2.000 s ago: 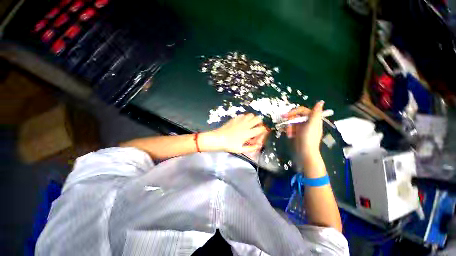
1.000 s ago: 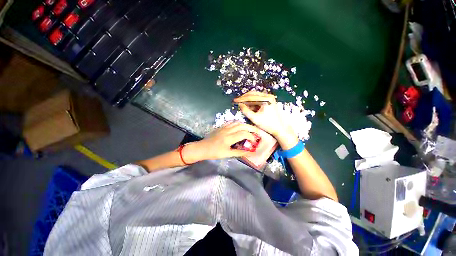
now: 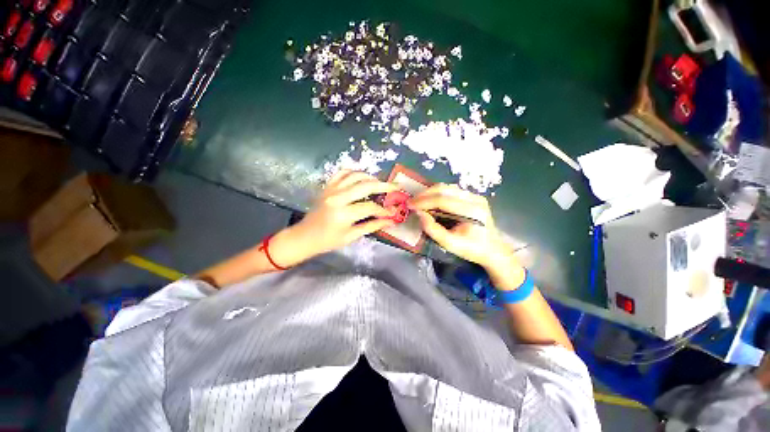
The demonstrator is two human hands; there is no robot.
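My left hand (image 3: 344, 213) holds a small red device housing (image 3: 397, 205) between its fingertips, over a square work fixture (image 3: 409, 233) with an orange-brown rim. My right hand (image 3: 458, 221) has its fingertips at the housing's right side and holds thin dark tweezers (image 3: 454, 217). Small dark and silver-white components (image 3: 371, 72) lie in a wide pile beyond the hands. A bright white heap of small pieces (image 3: 464, 150) lies nearer, just past the fixture. The fingers hide part of the housing and fixture.
A black blister tray (image 3: 118, 72) with red housings is at the left. A pale stick (image 3: 557, 153), a square pad (image 3: 564, 196), white tissue (image 3: 623, 173) and a white box with a red switch (image 3: 663, 266) are at the right. A parts box (image 3: 648, 110) is at upper right. Cartons (image 3: 80, 226) stand lower left.
My right hand has moved back from over the white heap to the housing. My left hand still holds the housing. The view has shifted, so the bench things appear higher in the picture.
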